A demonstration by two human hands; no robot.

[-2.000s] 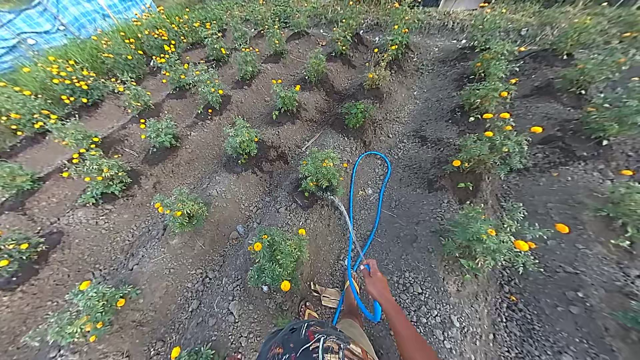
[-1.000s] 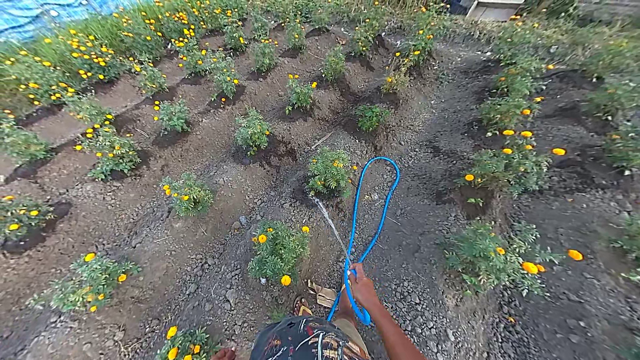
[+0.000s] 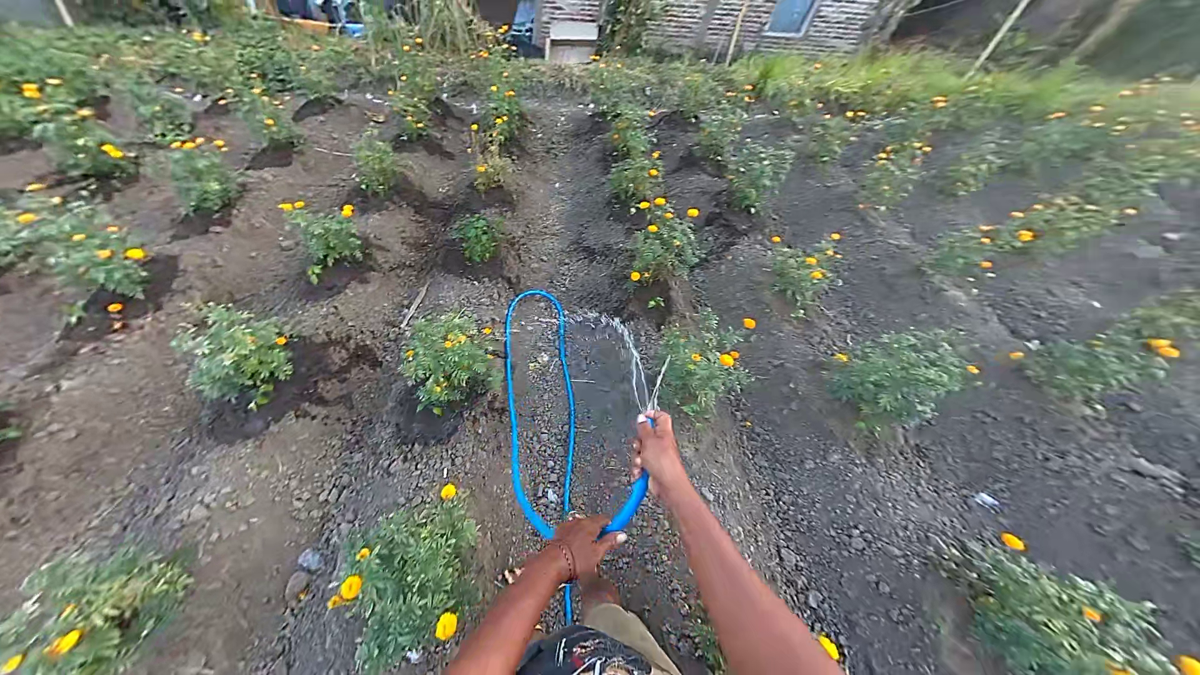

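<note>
My right hand (image 3: pixel 659 455) grips a blue garden hose (image 3: pixel 515 412) near its outlet, with the thumb at the opening. Water (image 3: pixel 635 366) sprays up and forward from it, beside a marigold plant (image 3: pixel 698 367) on the right. Lower and to the left, my left hand (image 3: pixel 583 544) is closed around the same hose, which bends between the two hands. Beyond my left hand the hose runs forward in a long narrow loop over the gravelly soil, and a length of it passes down beneath that hand.
Rows of marigold plants stand on both sides, one close at the left (image 3: pixel 417 572) and another (image 3: pixel 448 361) left of the hose loop. Damp dark soil surrounds several plants. A stony furrow (image 3: pixel 553 225) runs ahead toward grass and a brick wall (image 3: pixel 698 26).
My left hand has come onto the hose. My right hand has swung the outlet from the plant left of the loop toward the right-hand row. The view has turned right and up.
</note>
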